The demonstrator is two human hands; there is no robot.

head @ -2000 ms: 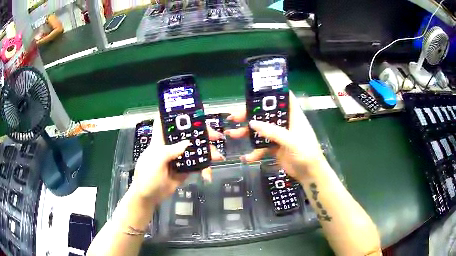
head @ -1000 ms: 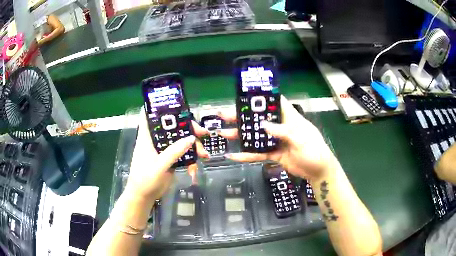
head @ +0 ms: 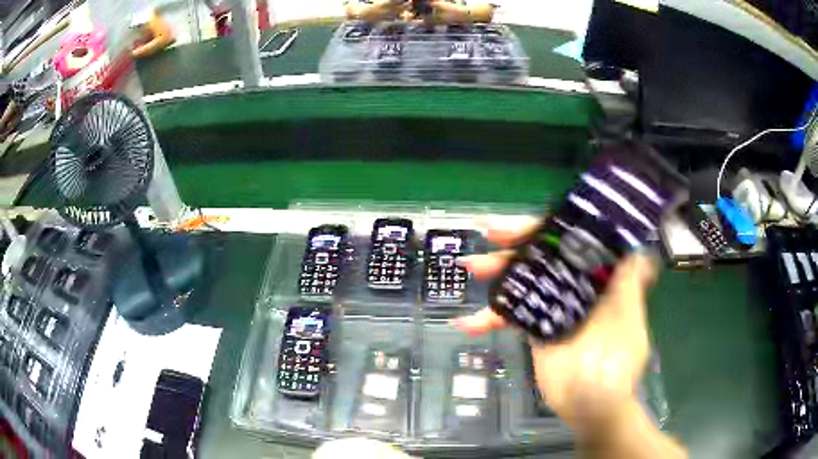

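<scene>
My right hand holds a black keypad phone raised over the right side of the clear blister tray. That phone is tilted and motion-blurred, and its screen text is smeared. Three keypad phones lie face up in the tray's far row, one of them at the middle. Another phone lies in the near left pocket with its screen lit. Two near pockets beside it show only moulded shapes. A pale patch at the bottom edge appears to be my left hand, mostly cut off; its fingers are hidden.
A dark desk fan, a white sheet with a dark phone-like object, and stocked trays stand left. Far side: a stacked tray and another person's hands. Right: a monitor, blue mouse, and black tray.
My left hand has dropped to the bottom edge, and its phone is no longer seen in it. My right hand has moved right and tilted its phone. The view has shifted left, uncovering more of the tray.
</scene>
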